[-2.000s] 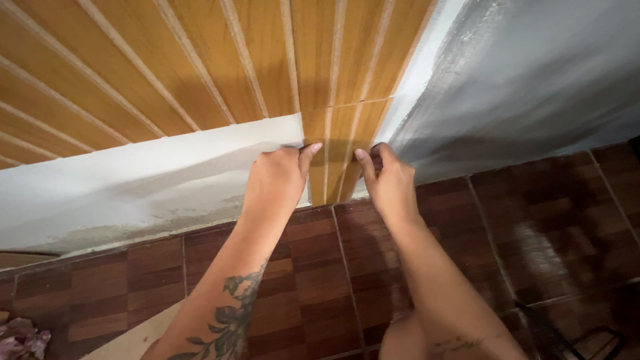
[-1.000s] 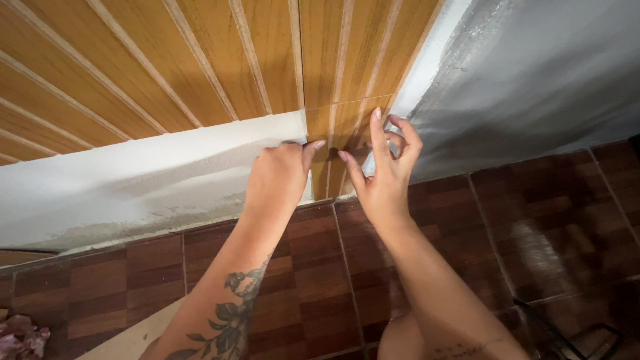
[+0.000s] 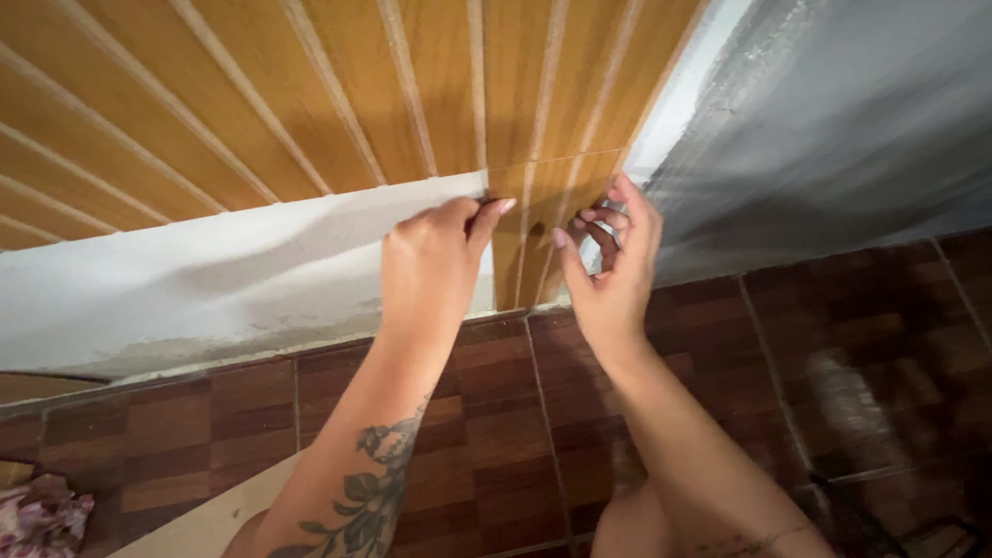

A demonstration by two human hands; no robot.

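Observation:
A narrow wood-look panel piece (image 3: 514,256) with pale grooves stands against the wall, its lower end at the floor and its top edge meeting the larger grooved wall panels (image 3: 349,85). My left hand (image 3: 435,252) pinches the piece's left edge between thumb and curled fingers, over the bare white wall (image 3: 310,256). At the piece's right edge is my right hand (image 3: 620,263), with thumb and fingers apart; its index fingertip lies near the seam at the panel's right edge. Whether its other fingertips touch the piece cannot be told.
Dark brown floor tiles (image 3: 480,403) meet the wall. A gray wall (image 3: 852,132) rises at the right. Crumpled patterned cloth (image 3: 46,515) lies at the lower left, near a flat beige board (image 3: 209,508) partly under my left arm. A dark thin object (image 3: 860,508) is at the lower right.
My right hand has opened from a pinch on the piece's right edge, its index finger now extended upward. My left hand has stayed at the left edge.

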